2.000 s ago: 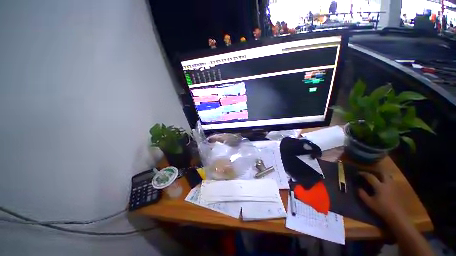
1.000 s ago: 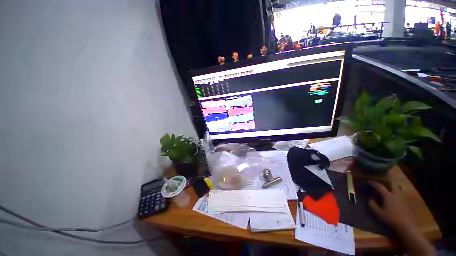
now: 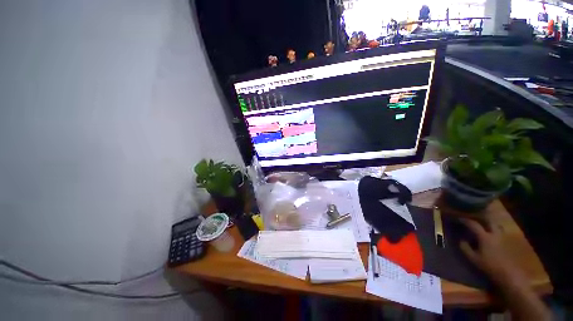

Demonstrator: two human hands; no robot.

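Observation:
My right hand (image 3: 489,249) is bare and lies at the right of the desk, over a small dark mouse (image 3: 469,237) that it mostly hides and that barely stands out from the dark mouse pad (image 3: 440,263). My left hand is out of the picture. The large monitor (image 3: 352,119) stands ahead, with pink, blue and white shapes at the lower left of its screen. A black curved piece (image 3: 379,210) and a red-orange piece (image 3: 402,252) lie together left of the hand. A slim yellowish tool (image 3: 438,227) lies on the pad.
A clear plastic bag (image 3: 301,204) with a brownish lump, a silver clip (image 3: 337,217), white folded sheets (image 3: 308,244), a pen (image 3: 375,260) and a printed page (image 3: 405,287) are on the desk. Calculator (image 3: 186,241), lidded cup (image 3: 213,229) and small plant (image 3: 217,178) stand left; large plant (image 3: 487,153) right.
The whole view has shifted down and back up a little with the head. My right hand stays at the mouse, with only small changes in its pose.

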